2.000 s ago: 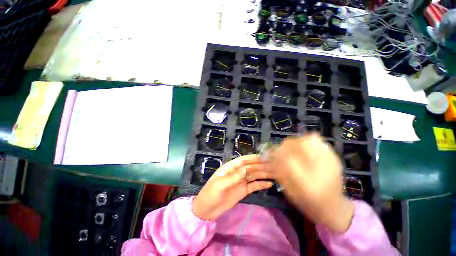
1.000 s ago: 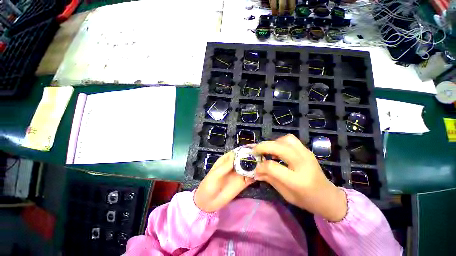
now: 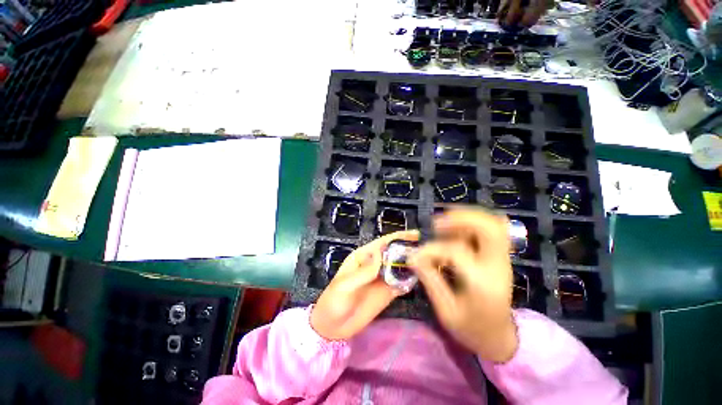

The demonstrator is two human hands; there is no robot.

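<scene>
My left hand (image 3: 354,291) holds a round watch head (image 3: 398,266) with a silver rim and dark face, over the front of the foam tray (image 3: 314,261). My right hand (image 3: 473,277) is blurred; its fingertips are at the right side of the watch head. A small dark blurred shape (image 3: 427,228) shows by its upper fingers; I cannot tell if it is held. The black tray has rows of square pockets with glossy dark units, some crossed by thin yellow lines. My hands hide some front pockets.
A record sheet (image 3: 202,198) and yellow slip (image 3: 77,186) lie left. A lower tray (image 3: 127,332) holds silver units. Behind are units in rows (image 3: 475,55), another person's hand (image 3: 524,11) and tangled cables (image 3: 633,47). A white paper (image 3: 637,188) lies right.
My left hand has kept the watch head and shifted it slightly. My right hand has turned and blurred, and the dark shape now shows by its fingers. The other person's hand has moved right.
</scene>
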